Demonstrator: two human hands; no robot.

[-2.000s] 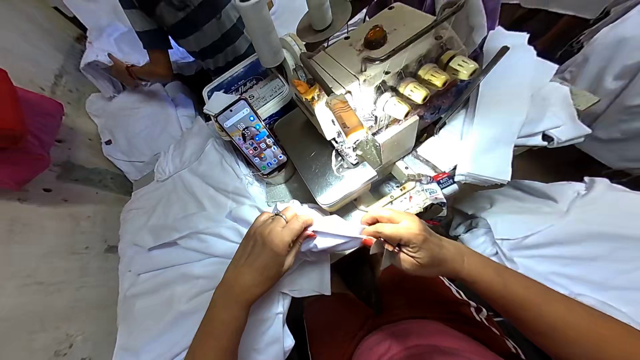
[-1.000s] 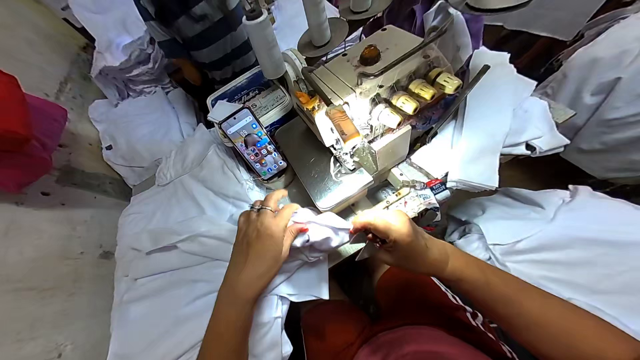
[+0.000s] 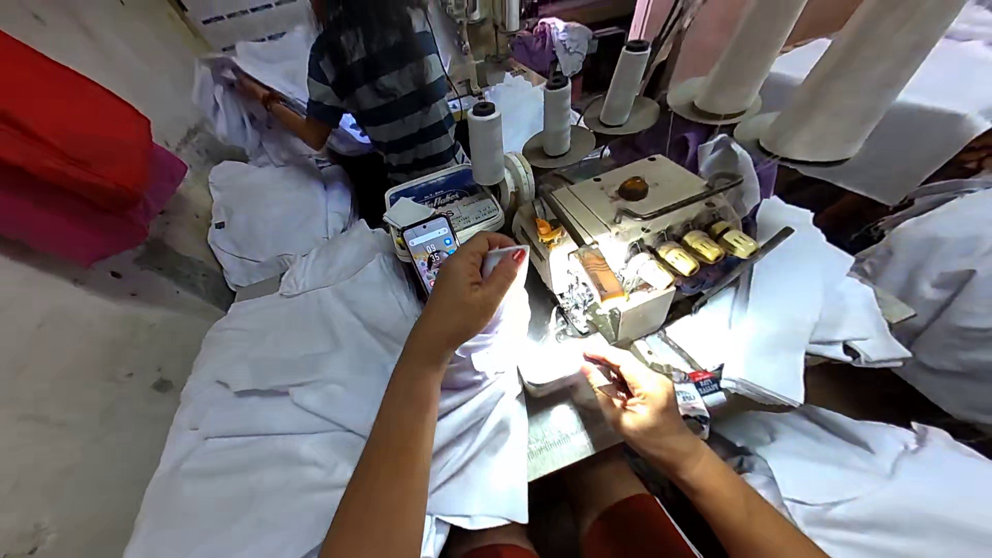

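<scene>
My left hand [image 3: 474, 291] pinches the edge of a white fabric garment [image 3: 484, 434] and holds it raised, left of the overlock sewing machine [image 3: 643, 201]. The cloth hangs down from the fingers over the table edge. My right hand [image 3: 632, 391] is just in front of the machine's brightly lit needle area, its fingers curled around a small dark object that I cannot make out. A smartphone [image 3: 428, 246] with its screen lit leans on a plastic tub [image 3: 474, 205] behind my left hand.
White garments [image 3: 294, 387] are piled at the left, with more cloth [image 3: 876, 465] at the right. Thread cones [image 3: 487, 143] stand behind the machine. Cut white pieces [image 3: 783, 310] lie right of it. A person in a striped shirt [image 3: 387, 85] works beyond. Red fabric [image 3: 77, 116] hangs at the far left.
My hands have moved apart: the left has lifted the cloth's edge up toward the phone, while the right has let go of the cloth. The view has tilted upward.
</scene>
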